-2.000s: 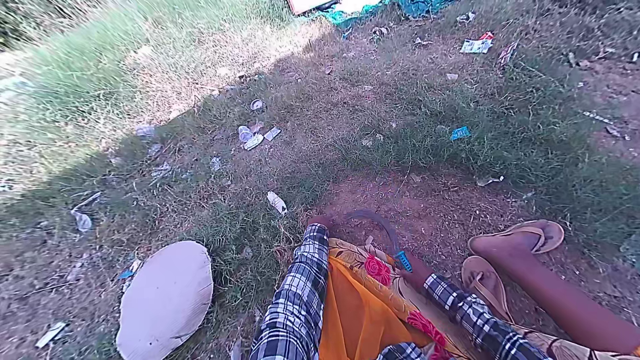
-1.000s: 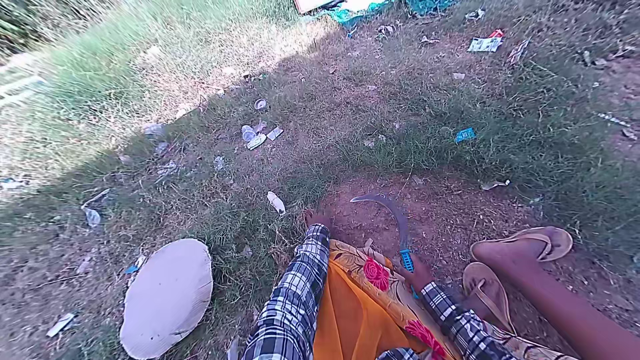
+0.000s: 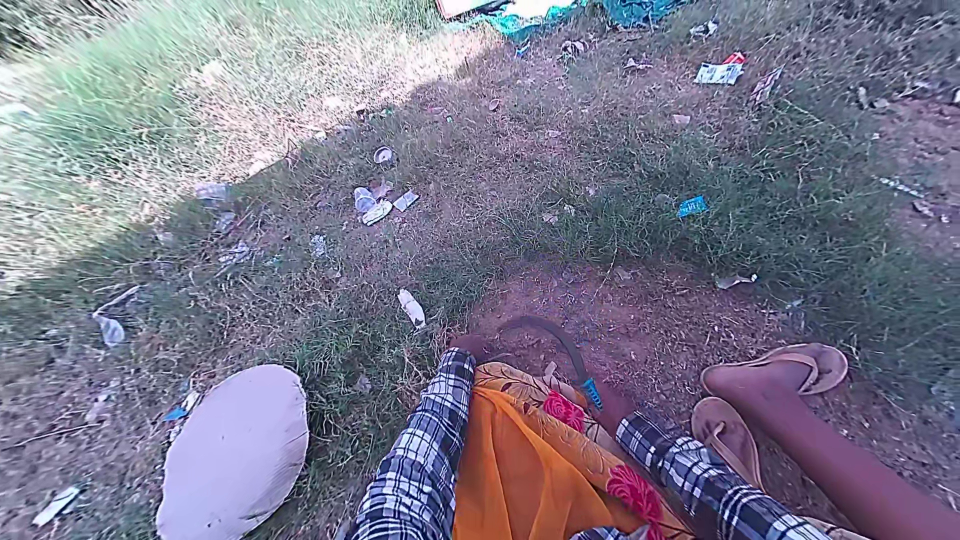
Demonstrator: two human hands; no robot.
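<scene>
My right hand (image 3: 611,409) is closed around the blue handle of a sickle (image 3: 559,334), whose curved dark blade arcs left over bare soil. The blade tip lies close to my left hand (image 3: 471,346), which is low at the border between grass (image 3: 409,360) and soil. My left fingers are mostly hidden by the sleeve and the shadow, so what they touch cannot be made out. Both arms wear black and white checked sleeves. An orange cloth with a floral border (image 3: 517,465) covers my lap between them.
A pale oval slab (image 3: 236,450) lies at lower left. Bare legs with tan flip-flops (image 3: 821,367) extend at right. Litter dots the grass, including a white piece (image 3: 412,307), a plastic cup (image 3: 364,199) and a blue wrapper (image 3: 692,207). Teal sheeting (image 3: 525,21) lies at the top.
The sickle blade stood farther out over the soil one second ago; it is now lower and nearer my left hand. My left hand stays in about the same place.
</scene>
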